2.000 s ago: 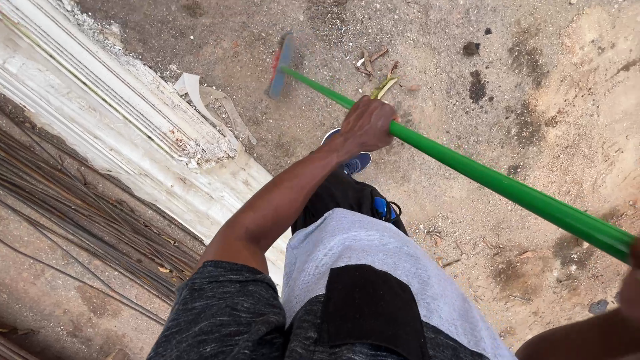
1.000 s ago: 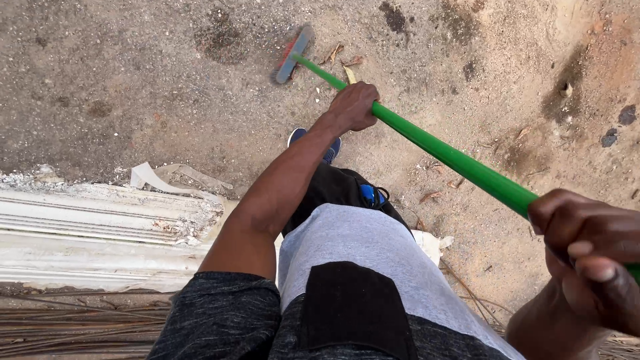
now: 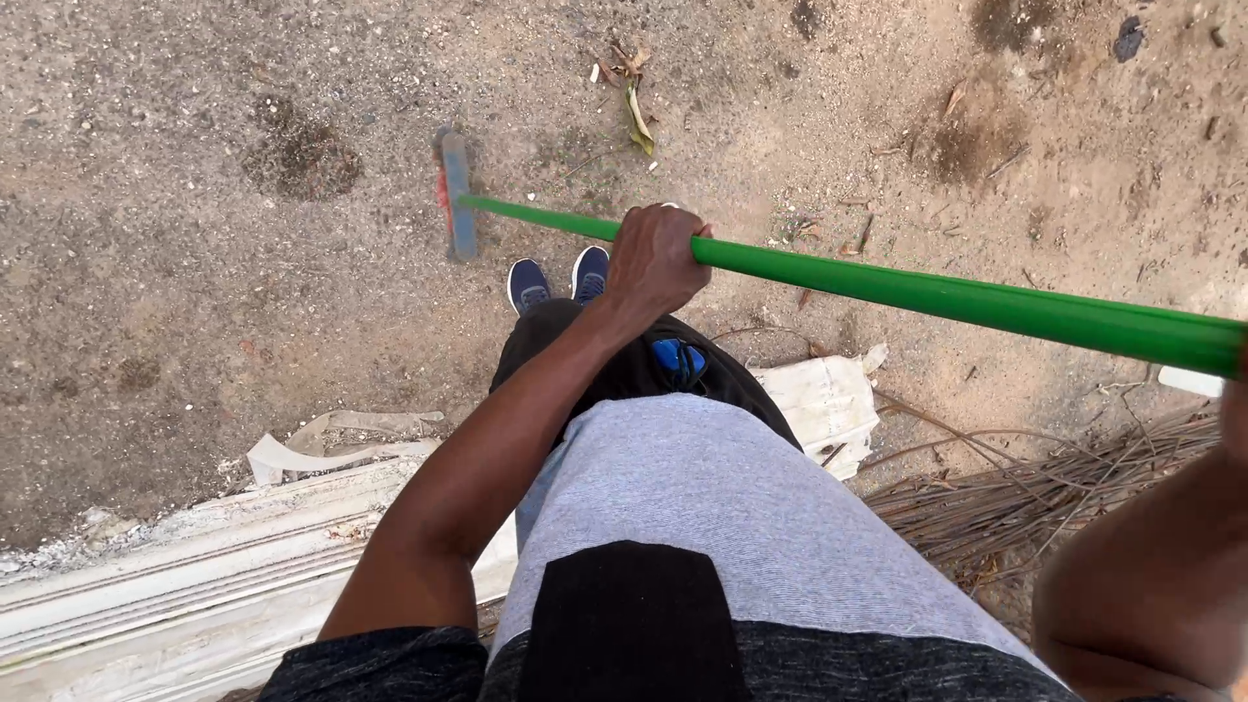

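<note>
A push broom with a green handle [image 3: 936,292] slants across the view, its blue-grey and red head [image 3: 458,200] on the dirty ground at the left, slightly blurred. Around the handle's middle my left hand [image 3: 658,258] is closed. At the right edge my right hand [image 3: 1238,400] shows only in part, at the handle's upper end; most of it lies outside the view. A curled leaf [image 3: 639,122] and dry bits lie on the ground beyond my left hand. My two dark blue shoes [image 3: 528,285] stand just below the broom head.
Long white moulded strips [image 3: 195,585] lie at the lower left, with a torn pale strip [image 3: 322,448] at their edge. A white wrapped piece [image 3: 829,409] lies beside my legs. Thin rods or twigs [image 3: 1014,487] are heaped at the right, close to my right arm.
The broom head has moved left, away from the curled leaf. My right hand, plainly seen a second ago, is now mostly out of view. The view has turned.
</note>
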